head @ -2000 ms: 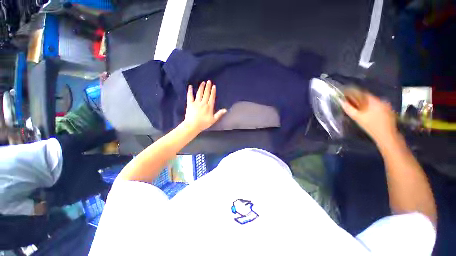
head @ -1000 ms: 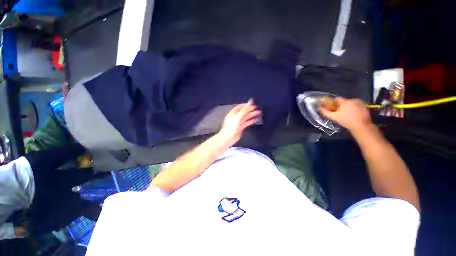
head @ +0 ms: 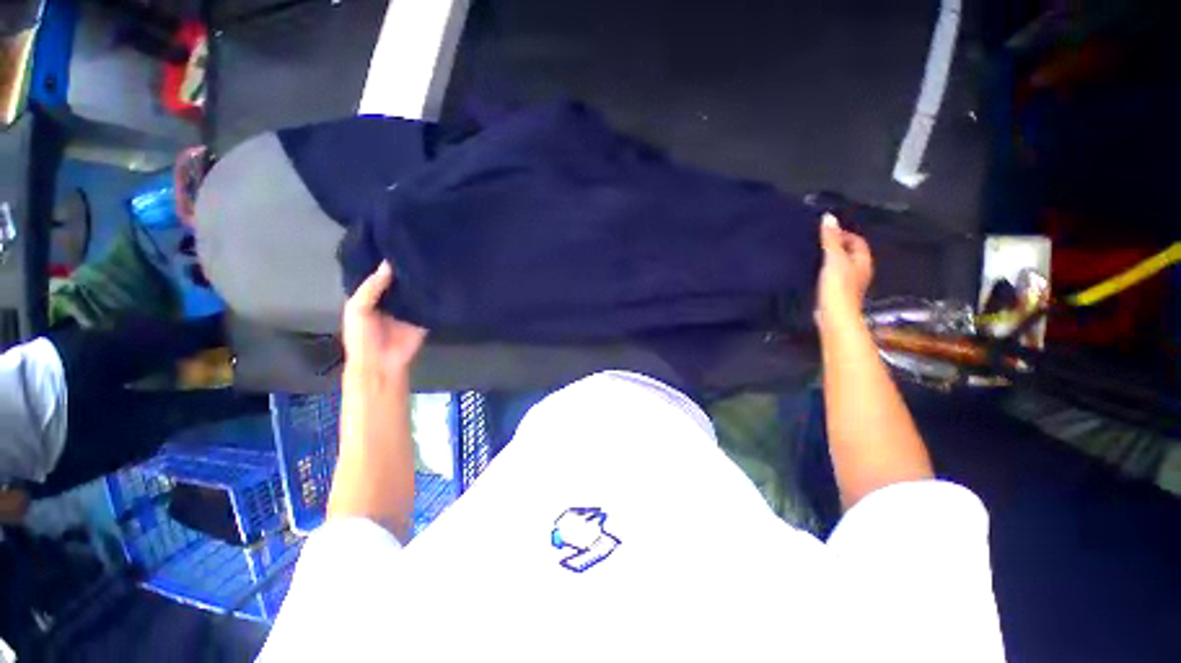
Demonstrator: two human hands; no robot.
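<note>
A dark navy garment (head: pixel 596 240) lies stretched over the grey padded board (head: pixel 266 240), whose rounded left end is bare. My left hand (head: pixel 382 330) grips the garment's near left edge, thumb on top. My right hand (head: pixel 842 266) grips its right end. The fingers of both hands are partly hidden by the cloth. The steam iron (head: pixel 933 343) lies to the right of my right hand at the table's edge, its brown handle showing, partly behind my right forearm.
A black table (head: pixel 725 91) carries a white strip (head: pixel 412 58) and a narrow grey strip (head: pixel 930 97). A yellow hose (head: pixel 1127 276) and white card (head: pixel 1017 266) are at the right. Blue baskets (head: pixel 207 518) stand below left. Another person's sleeve (head: pixel 33 402) is at the left.
My right hand let go of the iron, now at the right edge, and took the garment's right end. My left hand moved left and took the cloth's near edge. The cloth now covers the board's middle.
</note>
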